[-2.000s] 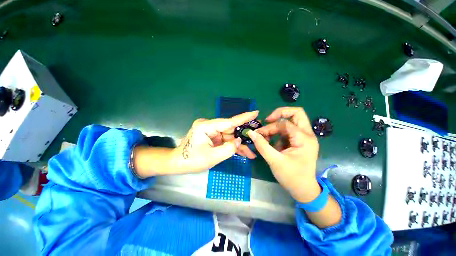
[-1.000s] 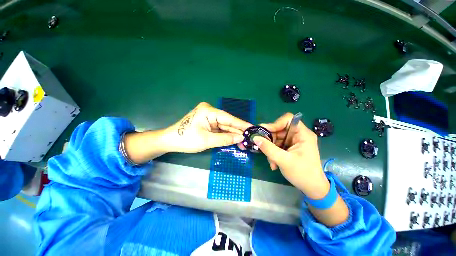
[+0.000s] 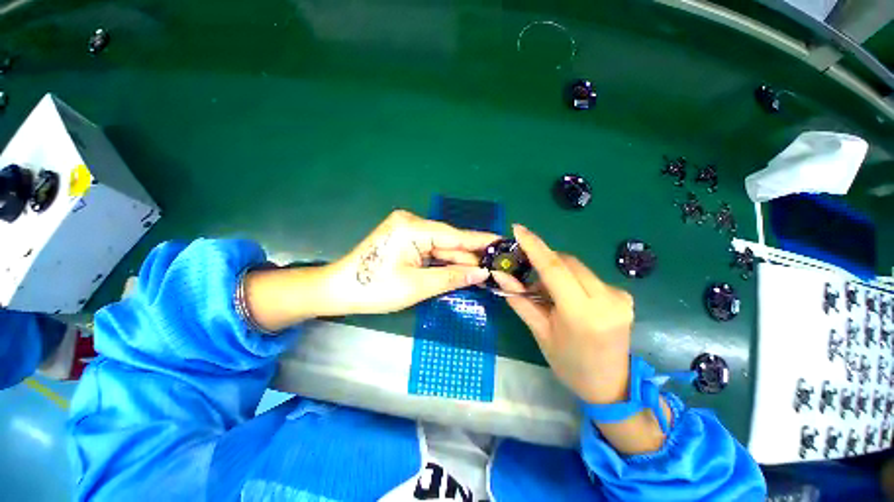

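A round black housing [image 3: 505,263] with a small yellowish spot at its middle is held above the blue work pad [image 3: 453,355]. My left hand [image 3: 397,265] grips its left edge between thumb and fingers. My right hand [image 3: 573,319] is at its right side, index finger on the upper edge and thumb below. A thin metallic edge shows under the housing by my right thumb; I cannot tell surely that it is the tweezers. The fingertips hide part of the housing's rim.
Round black units [image 3: 636,258] stand on the green bench [image 3: 294,127] to the right and far side. Small legged parts [image 3: 692,208] lie in a cluster. A white tray [image 3: 784,363] carries rows of them. A crumpled white item [image 3: 809,167] lies above it. A white box [image 3: 88,221] stands left.
My right hand has turned around the housing, its index finger now on the upper edge. The tweezers no longer stick up from it. Far units on the bench have shifted left.
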